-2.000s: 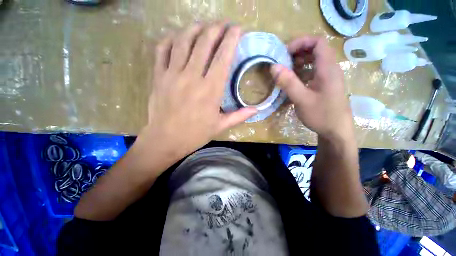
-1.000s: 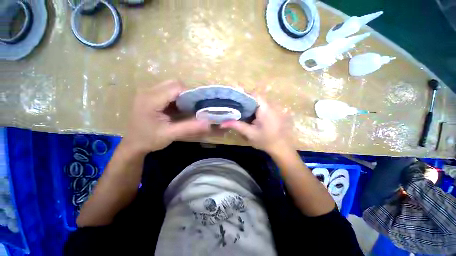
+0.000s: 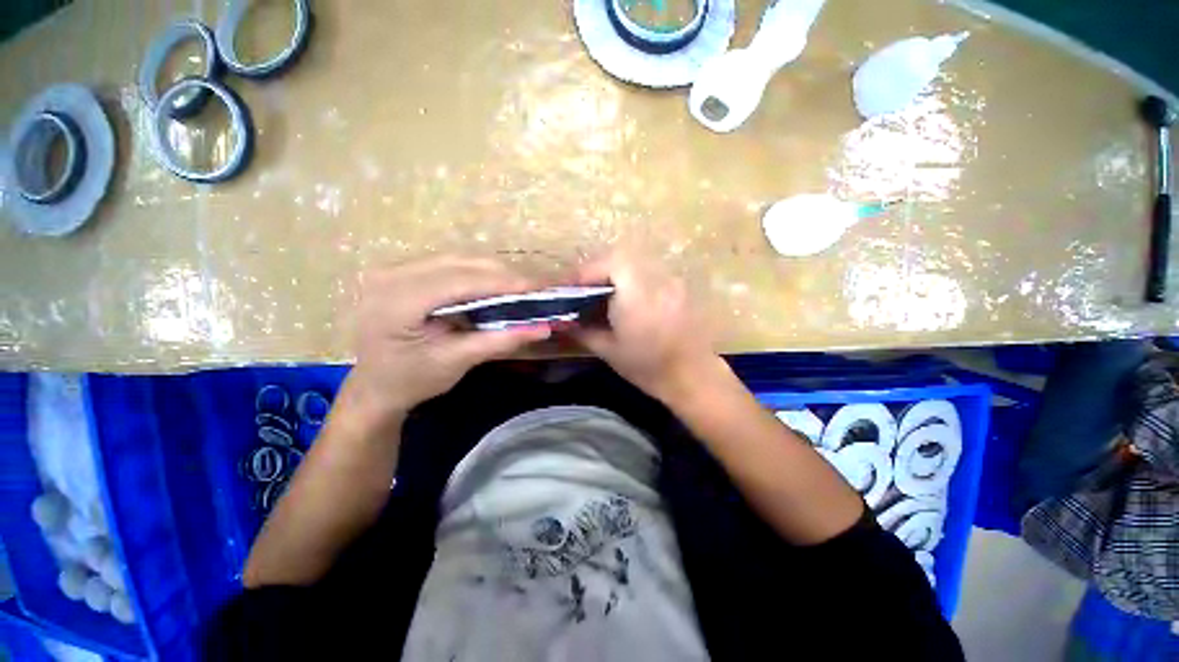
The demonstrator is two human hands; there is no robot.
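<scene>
A joined disc and ring (image 3: 524, 307) is held nearly edge-on at the bench's near edge, a thin pale plate with a dark band and silver rim below it. My left hand (image 3: 433, 323) grips its left side, thumb along the near side. My right hand (image 3: 643, 323) grips its right side, fingertips partly hidden by blur. A small white glue bottle with a teal tip (image 3: 808, 224) lies on the bench to the right of my hands.
Joined discs lie at far left (image 3: 93, 162) and far centre (image 3: 715, 39). Collar rings (image 3: 242, 129) lie at back left. White bottles (image 3: 892, 80) and a black-handled tool (image 3: 1160, 233) are right. Below are a ring bin (image 3: 194, 453), a disc bin (image 3: 967, 479) and a person's plaid clothing (image 3: 1125, 517).
The joined piece went from lying flat between my hands to being held tilted, now nearly edge-on. The view has shifted, showing more rings at left and more of the disc bin.
</scene>
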